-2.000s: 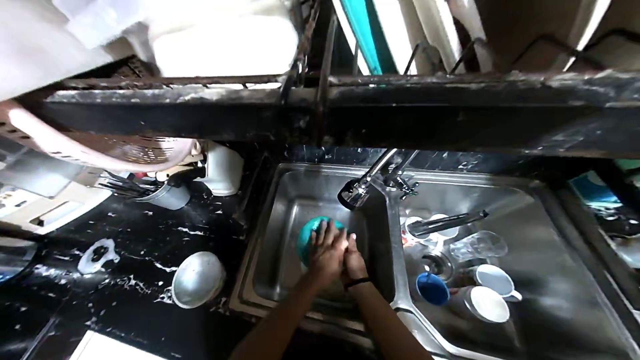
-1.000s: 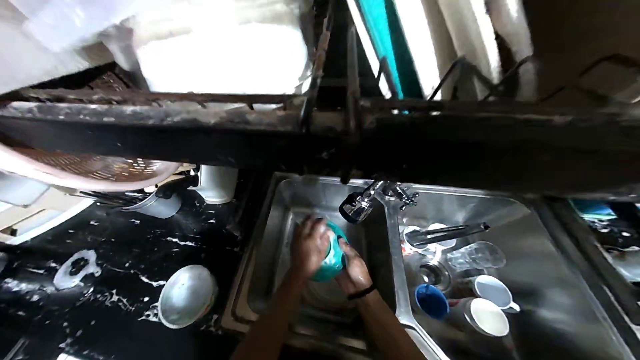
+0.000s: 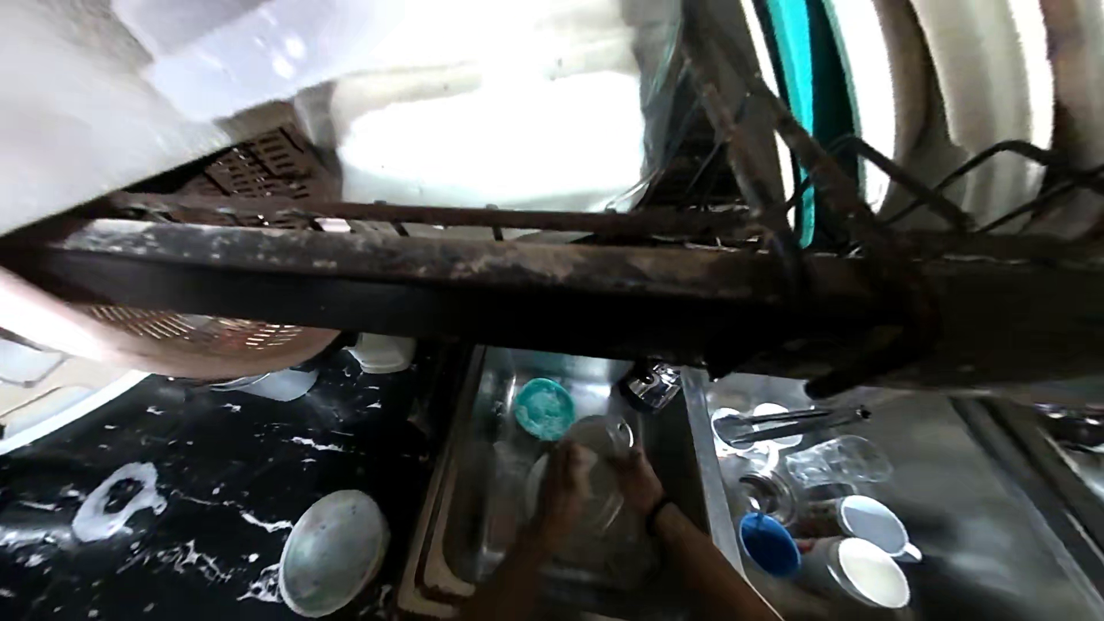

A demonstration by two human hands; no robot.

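Note:
Over the left basin of the steel double sink (image 3: 699,466), my right hand (image 3: 636,483) grips the side of a clear, round-rimmed vessel (image 3: 599,431). My left hand (image 3: 565,474) is blurred and lies against its other side; whether the fingers hold the vessel or something small on it is unclear. A teal round bowl or dish (image 3: 545,409) with whitish foam on it sits in the basin just beyond my left hand. The chrome faucet (image 3: 653,385) is right of the bowl. A pale round thing beneath my hands is partly hidden.
A dark rack rail (image 3: 517,267) with plates above crosses the view. The right basin holds white cups (image 3: 873,571), a blue cup (image 3: 769,544), clear glasses (image 3: 841,461) and tongs (image 3: 793,424). A metal bowl (image 3: 334,552) stands on the black counter at left. A pink colander (image 3: 224,341) hangs near.
The teal bowl, between my hands before, now lies in the basin away from them. My hands are now on a clear vessel. The view has moved closer to the rack.

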